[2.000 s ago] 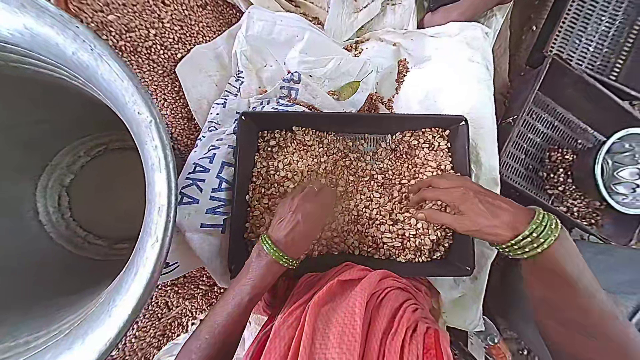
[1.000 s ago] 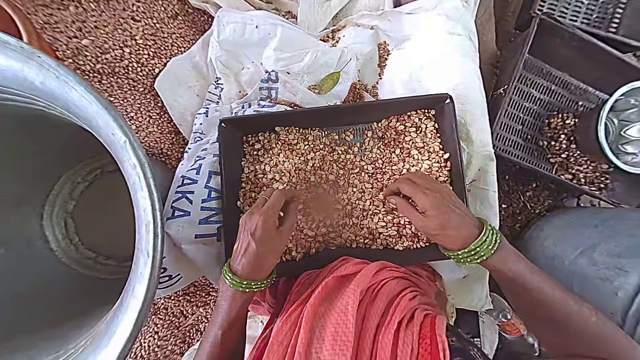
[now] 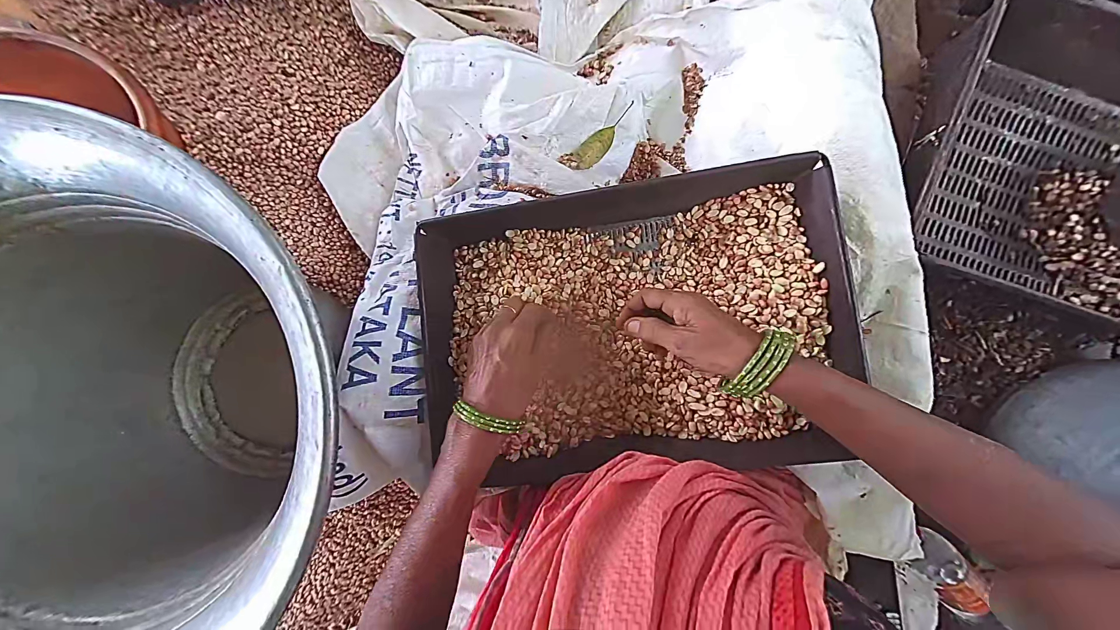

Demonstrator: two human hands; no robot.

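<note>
A dark rectangular tray (image 3: 844,289) lies on white woven sacks, tilted a little in view, with a slotted patch of its base showing near the far edge. Pale brown seeds, perhaps coffee beans or shelled nuts (image 3: 744,245), fill most of it. My left hand (image 3: 516,350), with a ring and green bangles, is over the left part of the seeds; its fingers are blurred and what they hold is hidden. My right hand (image 3: 687,328), also in green bangles, rests over the seeds right of centre, thumb and fingers curled near each other; I cannot tell if a seed is between them.
A large metal pot (image 3: 319,376) stands open at the left, a reddish-brown basin (image 3: 114,87) behind it. Similar seeds (image 3: 289,96) cover the ground. Printed white sacks (image 3: 516,96) bear a leaf (image 3: 595,147). Slotted black crates (image 3: 989,149) are at the right, a bottle (image 3: 958,573) lower right.
My left hand has moved over the seeds, its fingers now blurred. My right hand stays over the tray's right part. The tray looks more tilted than before; the view has shifted too.
</note>
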